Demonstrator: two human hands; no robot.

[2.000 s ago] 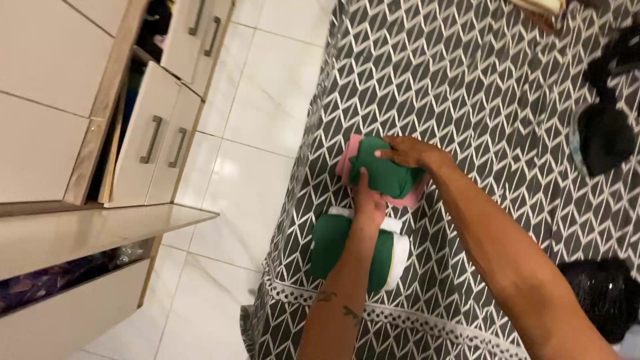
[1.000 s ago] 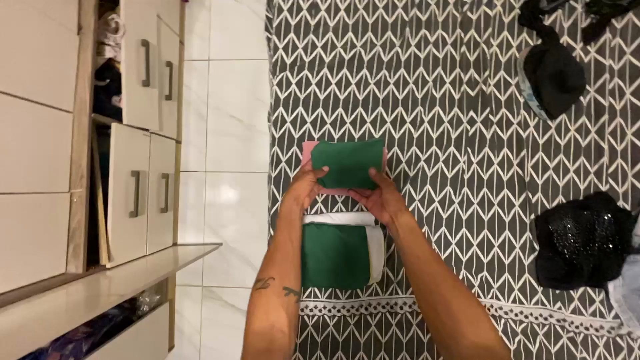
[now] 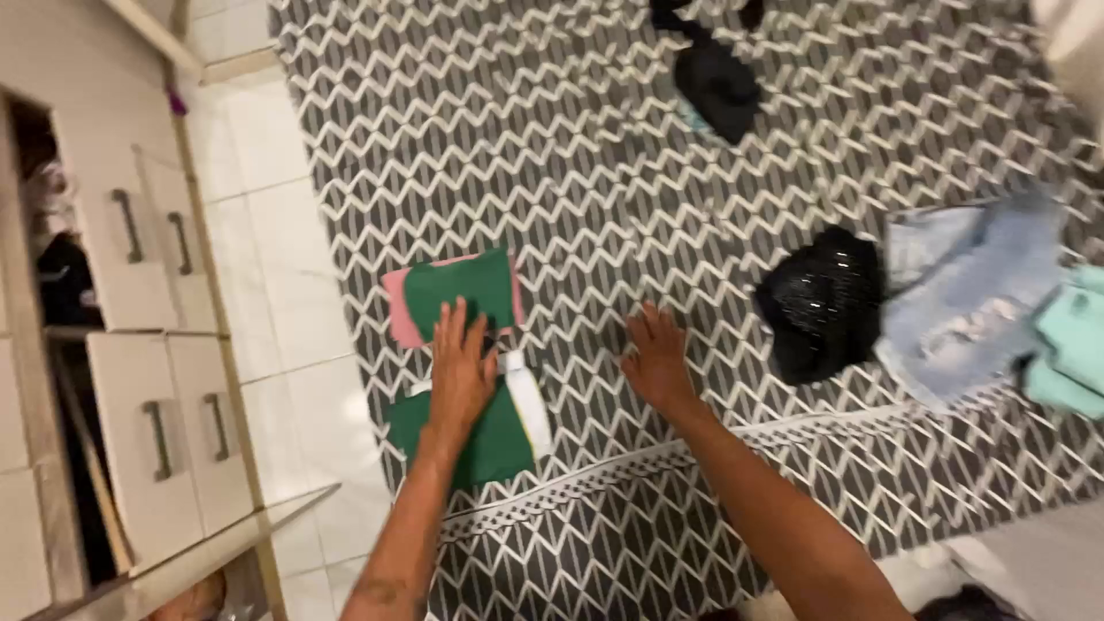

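A folded green cloth (image 3: 461, 285) lies on a folded pink cloth (image 3: 399, 312) at the left side of the patterned bedspread (image 3: 586, 216). My left hand (image 3: 461, 371) has its fingertips at the near edge of that green cloth; its fingers are spread and grip nothing. Under my left wrist and forearm is a second folded green cloth (image 3: 496, 444), with white fabric (image 3: 530, 405) showing along its right side. My right hand (image 3: 660, 358) is apart from the cloths, over the bedspread, fingers spread and holding nothing. The nearest garment to its right is a black shiny one (image 3: 824, 306).
Light blue ripped denim (image 3: 975, 293) and a mint green garment (image 3: 1074, 345) lie at the right. A black item (image 3: 720, 86) rests farther back. Past the bed's left edge are a tiled floor (image 3: 293, 276) and a cabinet with partly open doors (image 3: 129, 431).
Both hands have let go of the upper green cloth. My right hand has moved away from it to the right, while my left hand remains beside it. The view has shifted and turned.
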